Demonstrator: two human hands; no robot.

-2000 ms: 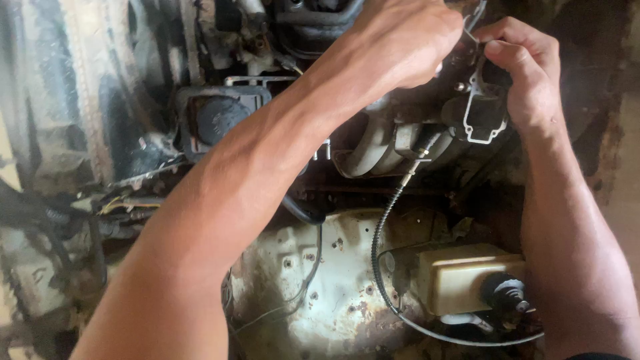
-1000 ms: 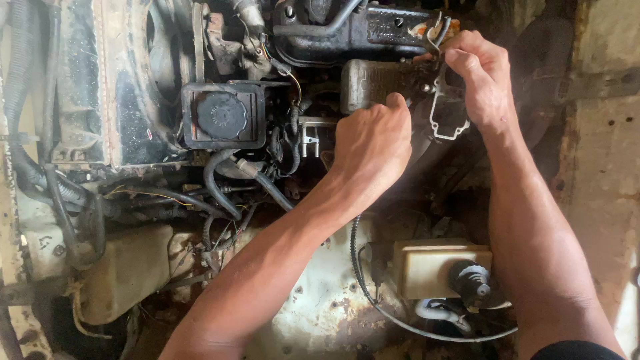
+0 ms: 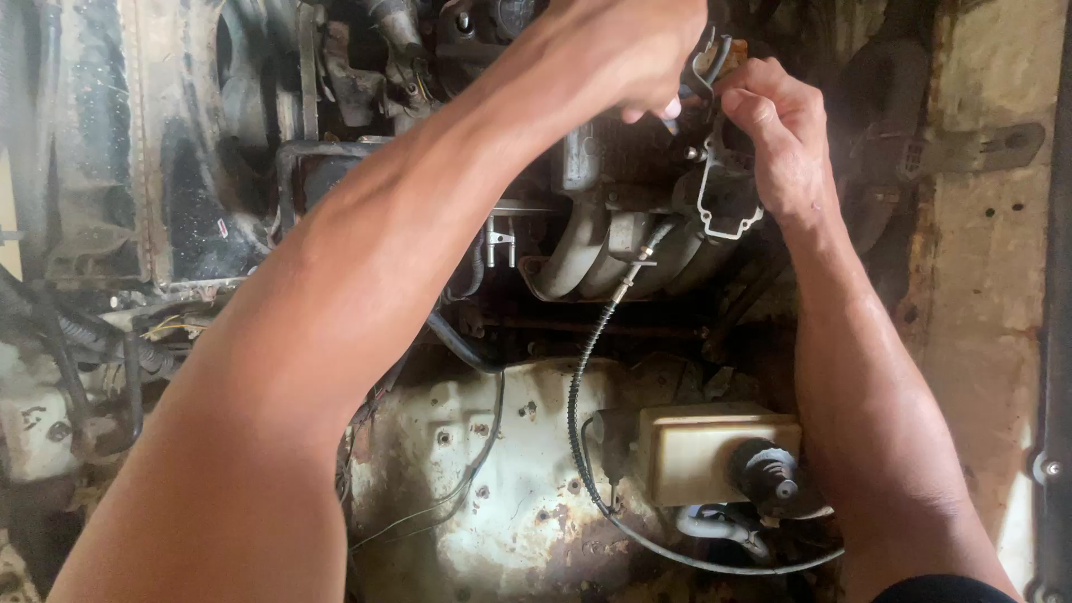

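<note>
In an engine bay, my left hand (image 3: 641,59) is bent over the engine at the top centre. Its fingertips point down beside a hose end (image 3: 714,67); what they grip, if anything, is hidden. My right hand (image 3: 779,126) has its fingers curled just right of that hose, thumb against the forefinger, beside a thin metal gasket-like frame (image 3: 706,197) that hangs below it. Whether the fingers pinch its upper end cannot be made out. Below both hands lie the curved pipes of the intake manifold (image 3: 574,251), and a cable (image 3: 575,402) with a spring-like sleeve runs down from there.
A cream plastic reservoir (image 3: 682,461) with a black cap (image 3: 766,473) sits by my right forearm. The radiator (image 3: 138,151) is at the left. A small metal bracket (image 3: 500,239) shows between my left forearm and the manifold. Rusty body metal (image 3: 971,335) borders the right side.
My left hand, lower over the manifold one second ago, is back up near the hose by my right hand. The right hand stays beside the thin frame. The view has shifted.
</note>
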